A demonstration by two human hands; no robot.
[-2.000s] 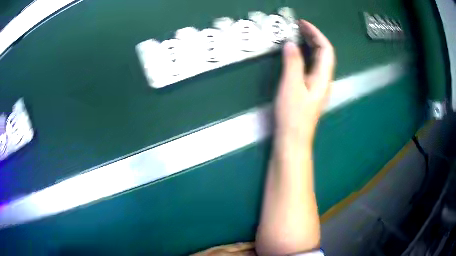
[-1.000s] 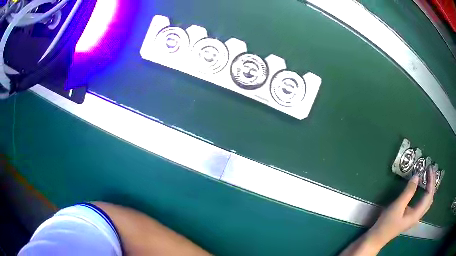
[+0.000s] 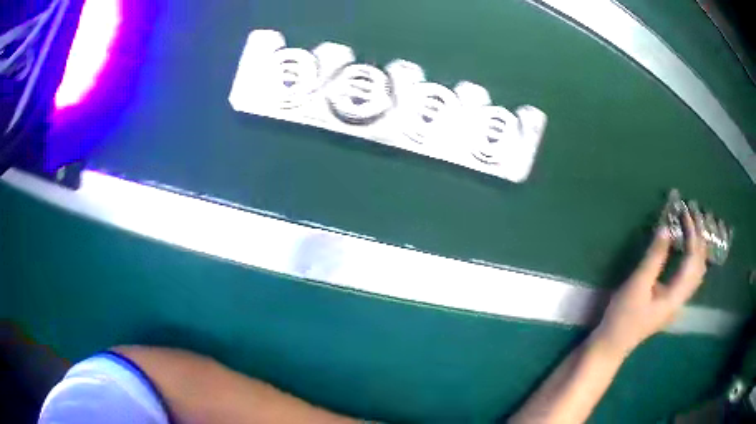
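A silver-white carrier plate [image 3: 390, 137] with four round assemblies in a row lies on the dark green belt [image 3: 356, 203] at upper centre. No hand touches it. At the far right, my right hand [image 3: 656, 291] has its thumb and fingers around the left end of a smaller-looking carrier plate [image 3: 718, 240]. The fingers cover part of that plate. The plate is blurred, and I cannot tell if it is lifted. My left forearm [image 3: 240, 389] crosses the bottom left and leaves the picture at the lower edge. My left hand is out of the picture.
A bright purple glow [image 3: 89, 50] and white tubes [image 3: 31, 62] are at the upper left. A long metal guide strip [image 3: 431, 277] runs along the near side of the belt. Another metal strip [image 3: 646, 50] curves along the far side at the upper right.
The view has shifted slightly. My right hand has moved from the right part of the far-right carrier plate to its left end. A carrier plate still lies at upper centre.
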